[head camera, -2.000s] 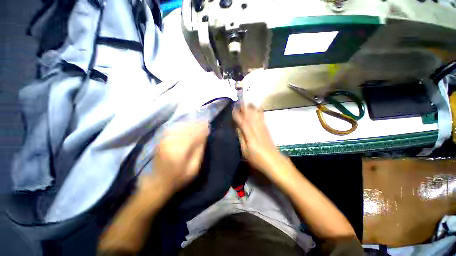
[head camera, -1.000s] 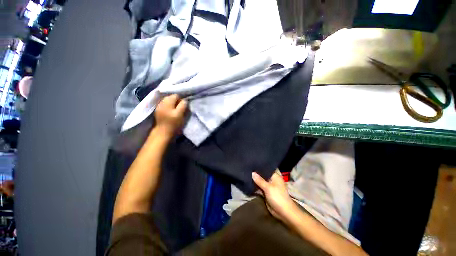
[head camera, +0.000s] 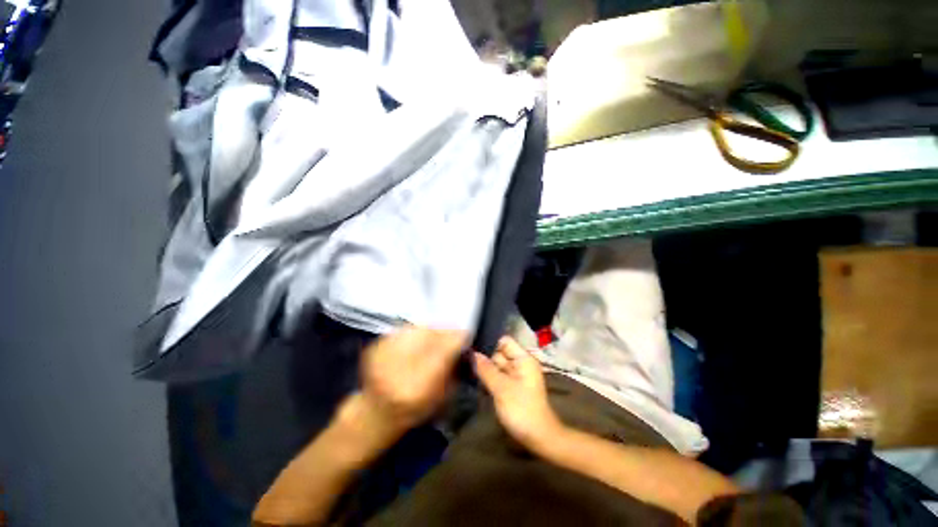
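Observation:
The pale grey-blue garment panel hangs from the sewing machine's needle area towards my lap. A dark outer fabric strip runs along its right edge. My left hand, slightly blurred, is closed on the near end of the grey panel. My right hand pinches the dark fabric's near corner, close beside my left fingers. The presser foot area shows small at the top, over the far end of the layers; the needle itself cannot be made out.
Scissors with orange-yellow and green handles lie right of the needle on the white table, which has a green edge. A black flat box lies further right. Heaped garment parts lie at upper left. A brown board is at lower right.
My left hand has moved down and right, beside my right hand. The grey panel now lies over most of the dark fabric, leaving a narrow dark strip. The view has shifted.

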